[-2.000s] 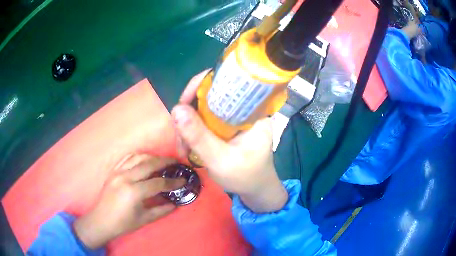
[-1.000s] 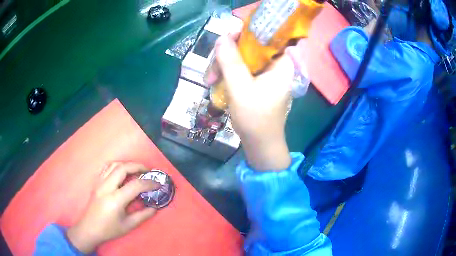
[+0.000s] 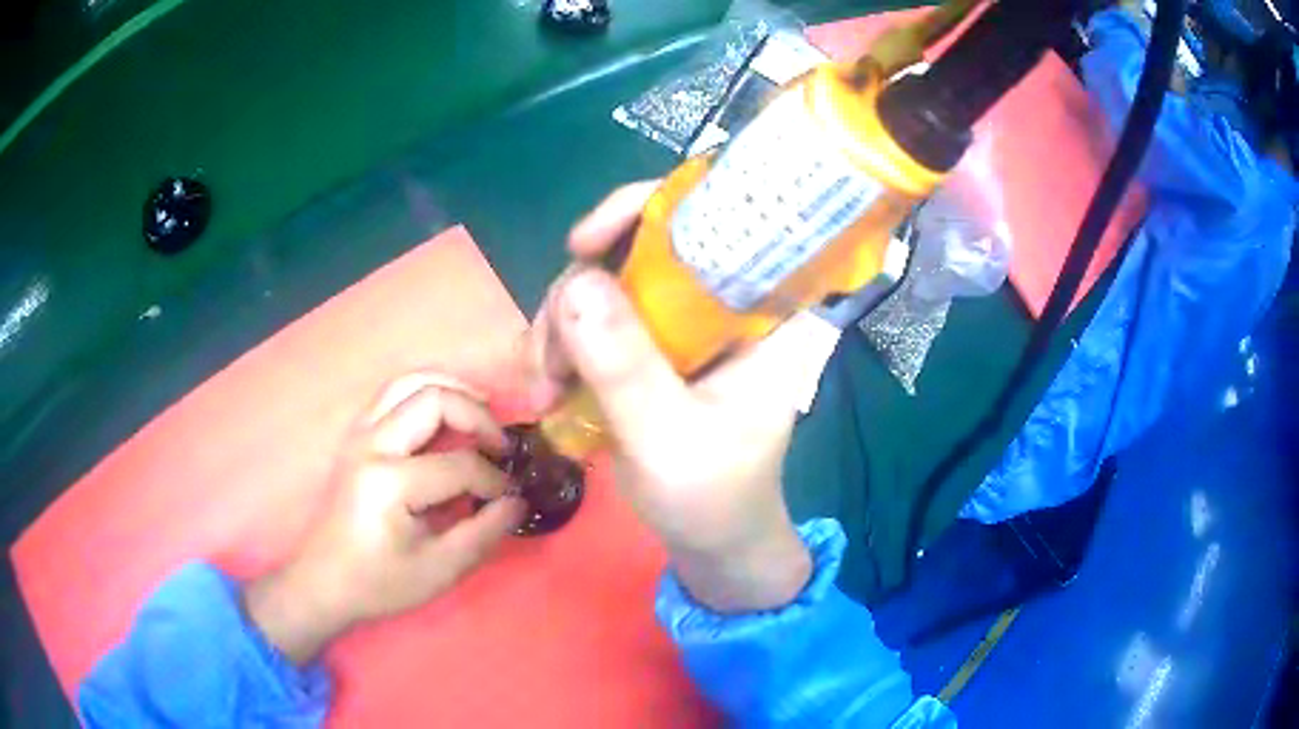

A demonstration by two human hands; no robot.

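My right hand (image 3: 684,442) is closed around the yellow-orange electric screwdriver (image 3: 776,214), which has a white label and tilts down to the left. Its lower end is over the round black unit (image 3: 544,481); whether the tip touches is hidden. My left hand (image 3: 413,499) holds the unit by its left edge with the fingertips, on the salmon-red mat (image 3: 257,470). A dark sleeve (image 3: 962,107) rises from the screwdriver's top.
Two more black units, one at left (image 3: 177,214) and one at the top (image 3: 576,14), sit on the green surface. The screw feeder (image 3: 805,356) is mostly hidden behind the screwdriver. Screw bags (image 3: 908,331) lie beside it. A black cable crosses at right, before a blue-sleeved person (image 3: 1125,385).
My right hand has brought the screwdriver from over the feeder left and down to the unit. My left hand still holds the unit. The view has shifted.
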